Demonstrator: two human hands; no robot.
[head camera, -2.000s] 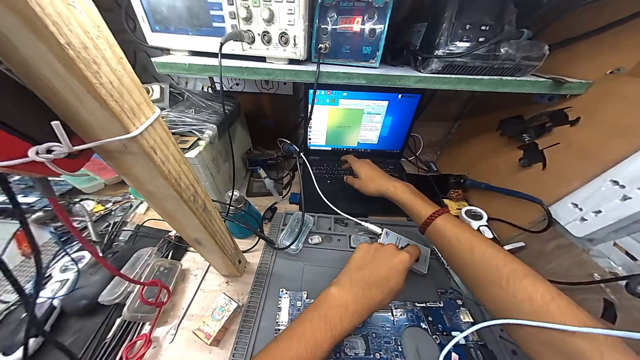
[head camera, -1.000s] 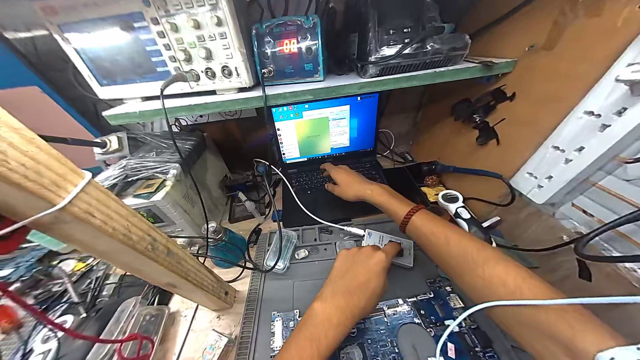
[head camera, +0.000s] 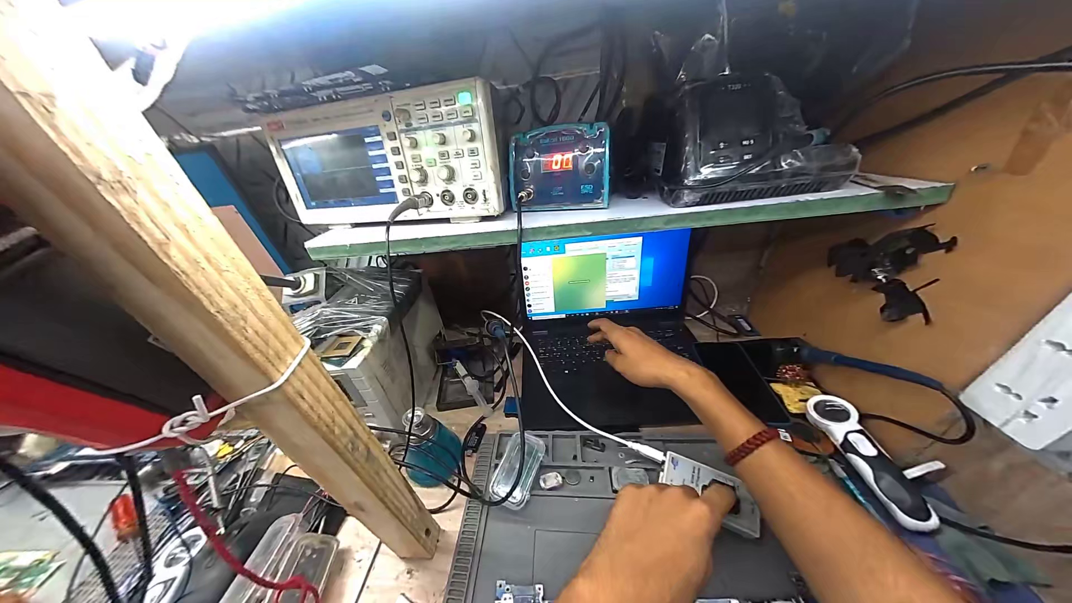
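Note:
My right hand (head camera: 641, 353), a braided red band on its wrist, is over the keyboard of a black laptop (head camera: 603, 402), fingers near the upper keys. The lit laptop screen (head camera: 578, 280) shows several windows. My left hand (head camera: 662, 523) rests at a small grey device (head camera: 749, 502), its fingers at the dark part on top; whether they grip the device is hard to tell. A white cable (head camera: 557, 402) is plugged into the device's left end. Both lie over a grey repair mat (head camera: 553, 536), where the edge of a blue circuit board (head camera: 519, 592) shows at the bottom.
A wooden post (head camera: 276, 352) slants across the left. An oscilloscope (head camera: 394, 159) and a blue unit with red digits (head camera: 559, 167) stand on the green-edged shelf (head camera: 603, 219) above the laptop. Left of the mat's trays is a blue bottle (head camera: 431, 452). A handheld magnifier (head camera: 875, 469) lies at right.
The view has tilted upward, and most of the circuit board has left the picture. Both hands stay at the laptop keyboard and the grey device.

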